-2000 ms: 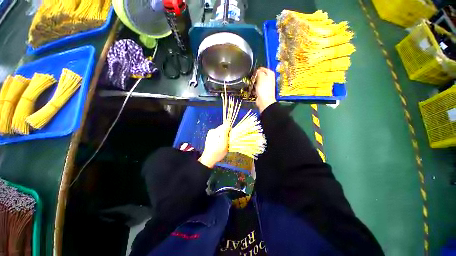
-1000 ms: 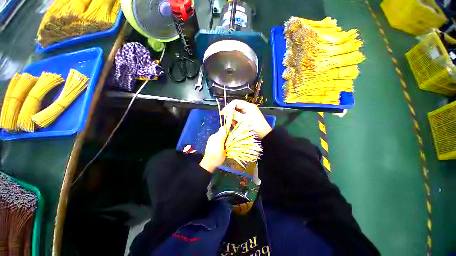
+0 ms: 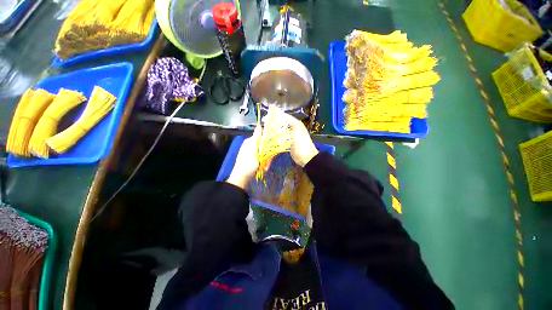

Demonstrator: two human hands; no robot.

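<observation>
A bunch of thin yellow wires (image 3: pixel 273 140) is held between my two hands, just in front of the teal bench machine. My left hand (image 3: pixel 247 158) grips it from the left. My right hand (image 3: pixel 299 140) closes around its right side; the fingers are partly blurred. The upper wire ends are pale and near the rim of the machine's round silver face (image 3: pixel 281 86). Some yellow ends hang below the hands. The blue scrap tray (image 3: pixel 229 162) lies under the hands at my lap, speckled with yellow-brown bits.
Right of the machine, a blue tray (image 3: pixel 338 91) holds a large yellow wire pile. Scissors (image 3: pixel 226 89), a wrench (image 3: pixel 244 108), patterned cloth (image 3: pixel 171 82) and a red-capped container (image 3: pixel 227 27) stand left. Another blue tray (image 3: pixel 112 136) holds three sheaves. A pale cord (image 3: pixel 145 154) crosses the bench edge.
My right hand has moved from the machine's right side to the wires. The fanned bunch is now gathered more upright between both hands, closer to the machine.
</observation>
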